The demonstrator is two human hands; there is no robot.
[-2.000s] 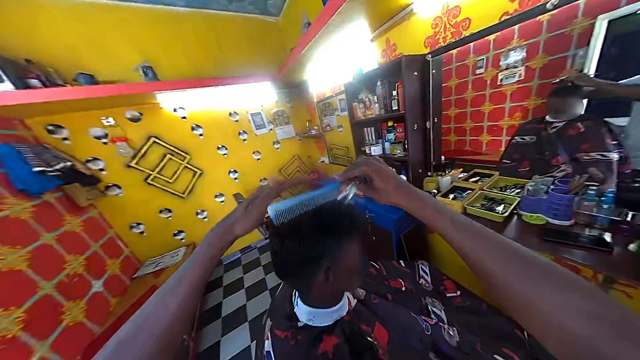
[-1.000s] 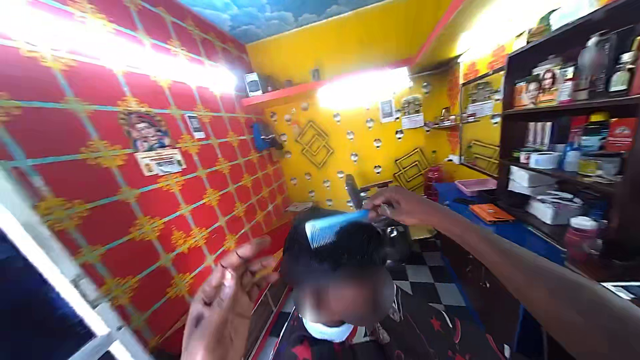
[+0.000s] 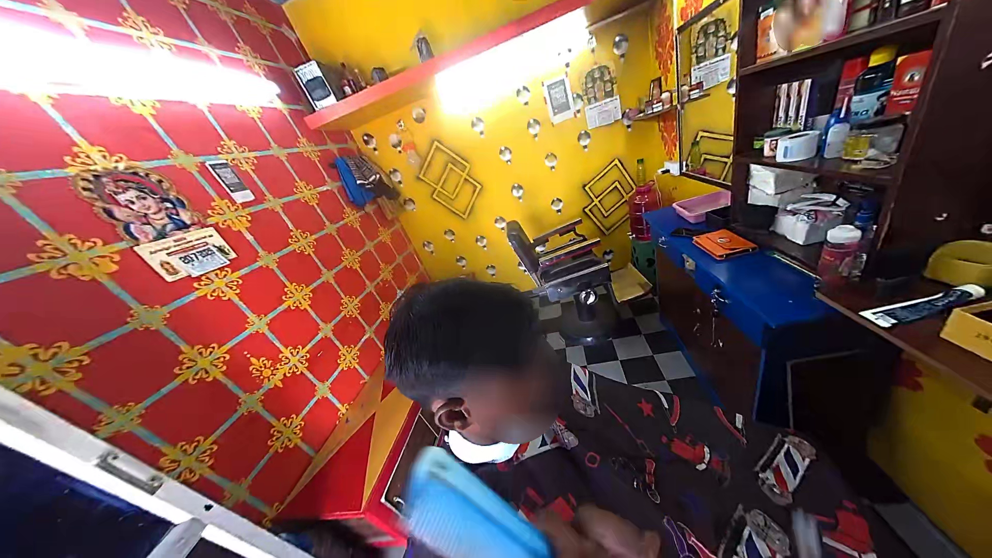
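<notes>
A seated person [image 3: 465, 341] with short black hair, a white neck strip [image 3: 474, 449] and a dark patterned barber cape [image 3: 659, 457] is in front of me, head bowed and turned to the right. At the bottom centre, my right hand [image 3: 601, 531], blurred and partly cut off by the frame, is closed around the end of a light blue comb [image 3: 465, 504]. The comb lies in front of the cape, below the neck strip; whether it touches is not clear. My left hand cannot be seen. A blurred silvery thing shows at the lower right, over the cape.
An empty barber chair [image 3: 570, 271] stands on the checkered floor behind the person. To the right are a blue cabinet [image 3: 721, 271], a dark shelf [image 3: 821, 163] of bottles and boxes, and a counter edge with a tube [image 3: 922, 306]. A red bench [image 3: 341, 480] is at left.
The right hand and the comb have moved from the top of the person's head down to below the neck. The left hand, seen earlier, has gone out of view. The view has shifted.
</notes>
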